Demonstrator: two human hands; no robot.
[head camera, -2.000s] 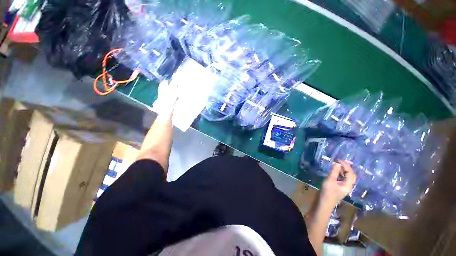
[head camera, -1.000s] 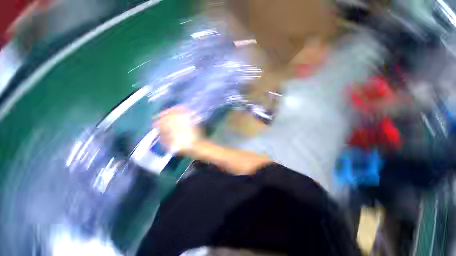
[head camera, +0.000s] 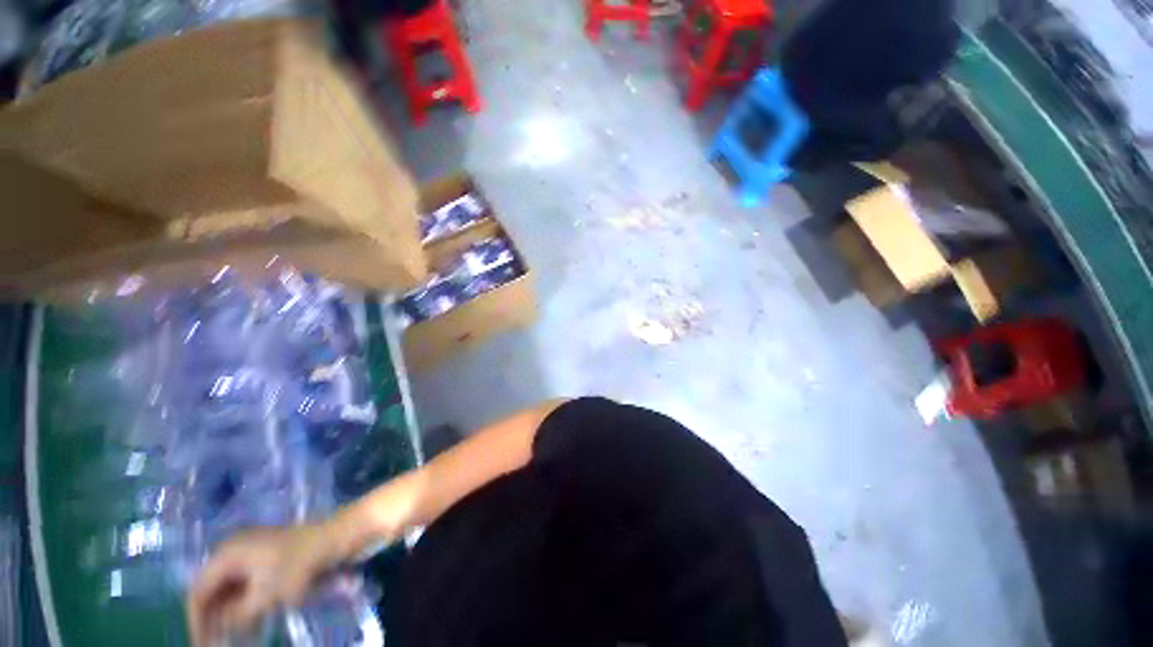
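My right hand (head camera: 253, 579) is at the lower left, blurred, with its fingers bent, over or beside the bagged goods. Whether it holds anything cannot be told. My left hand is out of the picture. Rows of blue units in clear, shiny poly bags (head camera: 234, 386) cover much of the green bench (head camera: 76, 506). The bags lie between my hand and a large open brown carton (head camera: 164, 114) at the bench end. The single printed box and the white sheet cannot be made out.
A low open carton (head camera: 474, 316) with blue-and-white boxes stands right of the bench end. Red stools (head camera: 436, 63) and a blue stool (head camera: 759, 133) stand on the grey floor. Another open carton (head camera: 900, 240) and a red stool (head camera: 1018, 367) are at the right, beside another green bench.
The view has swung right, bringing the large carton, floor and stools in. My left hand and the white sheet have left the picture. My right hand now shows at lower left.
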